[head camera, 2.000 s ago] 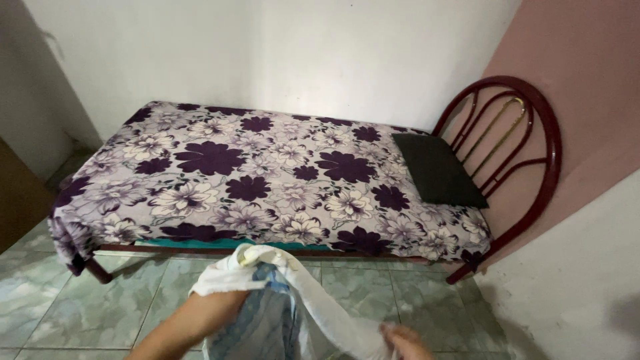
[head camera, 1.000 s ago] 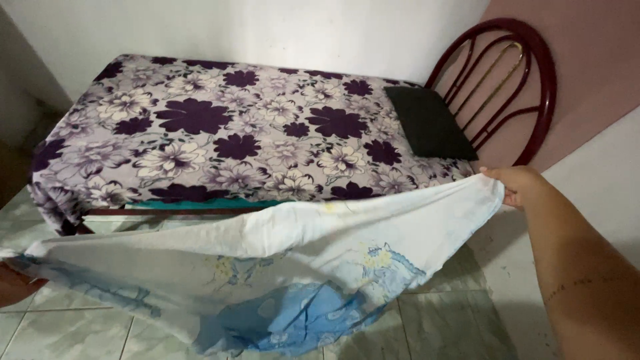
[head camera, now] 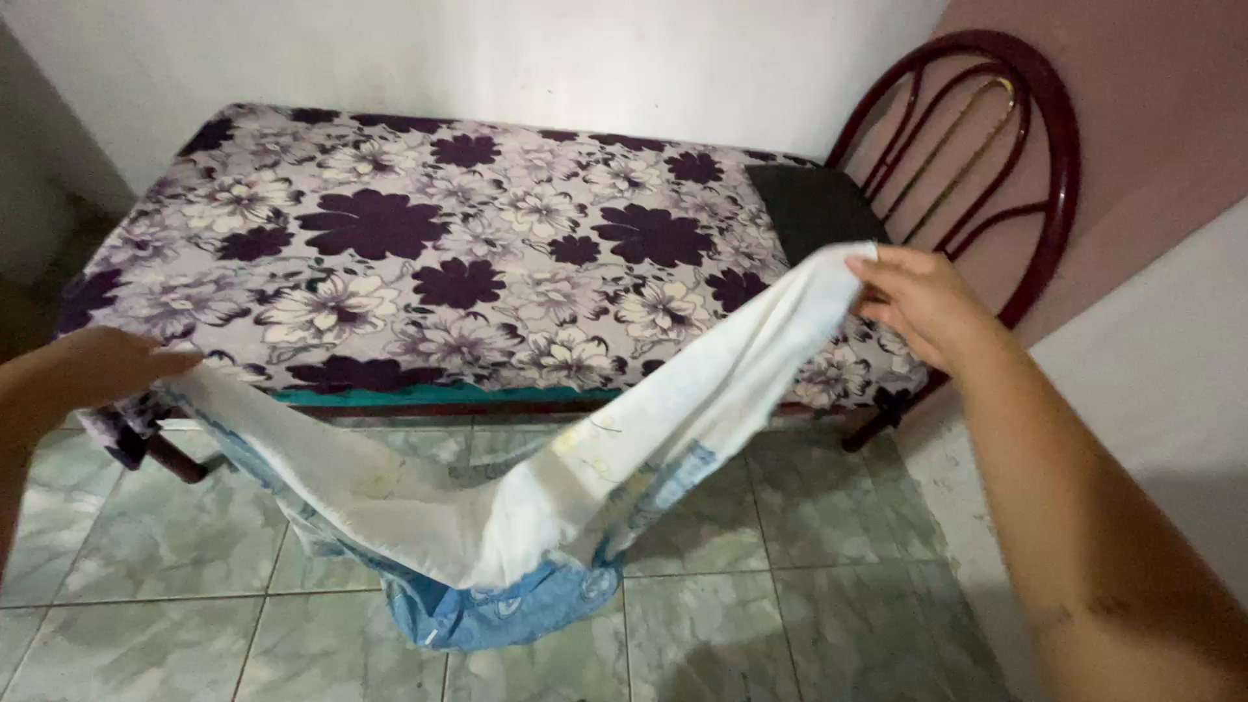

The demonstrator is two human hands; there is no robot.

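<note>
A thin white and blue printed cloth [head camera: 507, 507] hangs in a deep sag between my two hands, above the floor and in front of the bed. My left hand [head camera: 117, 369], at the left edge of the view, grips one end of it. At the right, my right hand [head camera: 916, 297] pinches the other end between thumb and fingers, in front of the dark pillow. Behind the cloth lies a purple and white floral bedcover [head camera: 468, 263] spread over the bed, with a teal layer showing below its near edge.
A dark flat pillow [head camera: 814, 210] lies at the bed's right end, beside a dark red metal headboard [head camera: 1058, 166]. A bed leg [head camera: 177, 458] stands on the green tiled floor [head camera: 702, 624]. White and pink walls enclose the bed.
Two seconds ago the cloth was bunched near my hands; one second ago it was stretched wide. Now both hands are higher against the bed, and the cloth sags more deeply between them.
</note>
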